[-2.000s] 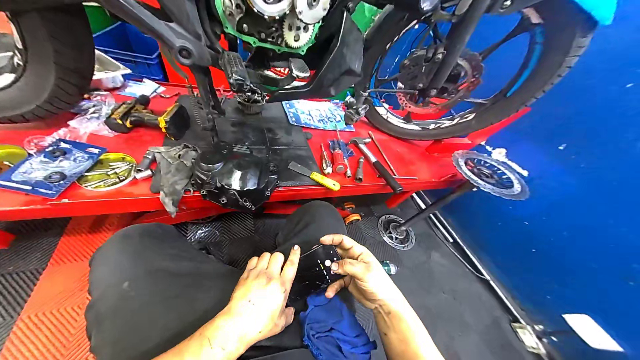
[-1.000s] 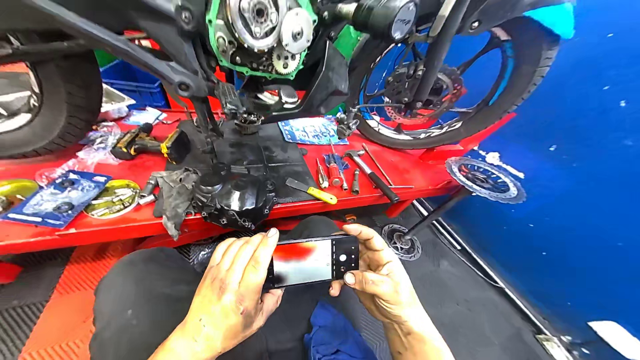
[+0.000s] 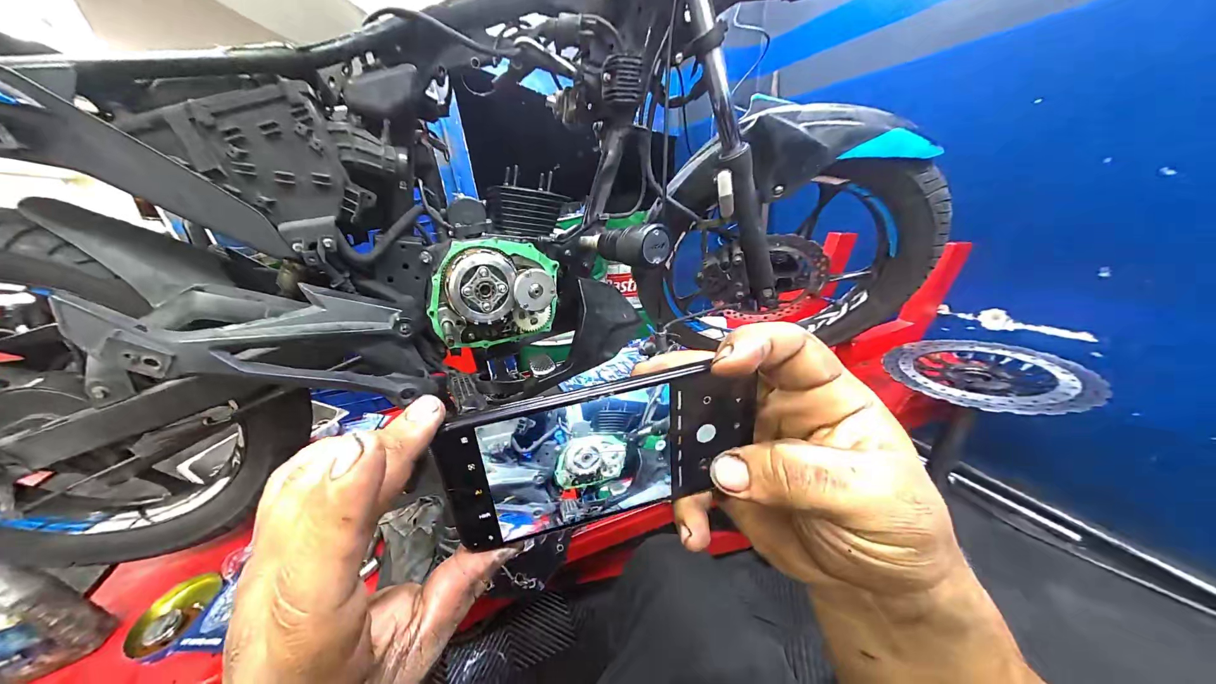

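Both of my hands hold a black smartphone [image 3: 589, 456] sideways in front of me. My left hand [image 3: 351, 541] grips its left end, thumb below and index finger at the upper corner. My right hand [image 3: 817, 475] grips the other end, its thumb beside the round shutter button on the screen. The camera picture on the screen shows the motorcycle's engine. Beyond the phone stands the motorcycle, its engine side open, with the clutch assembly [image 3: 482, 287] and a smaller gear [image 3: 535, 290] bare inside a green gasket [image 3: 437, 309]. Cylinder studs stick up above the finned cylinder [image 3: 522, 211].
The motorcycle's front wheel [image 3: 936, 218] stands on a red lift table [image 3: 123, 589]. A loose brake disc [image 3: 997, 377] is at the right, near the blue wall [image 3: 1073, 190]. A round metal tin [image 3: 176, 617] and a grey rag [image 3: 413, 541] are at the lower left.
Both hands have raised the phone from my lap to in front of the motorcycle. Its screen now shows the engine. The view has tilted up.
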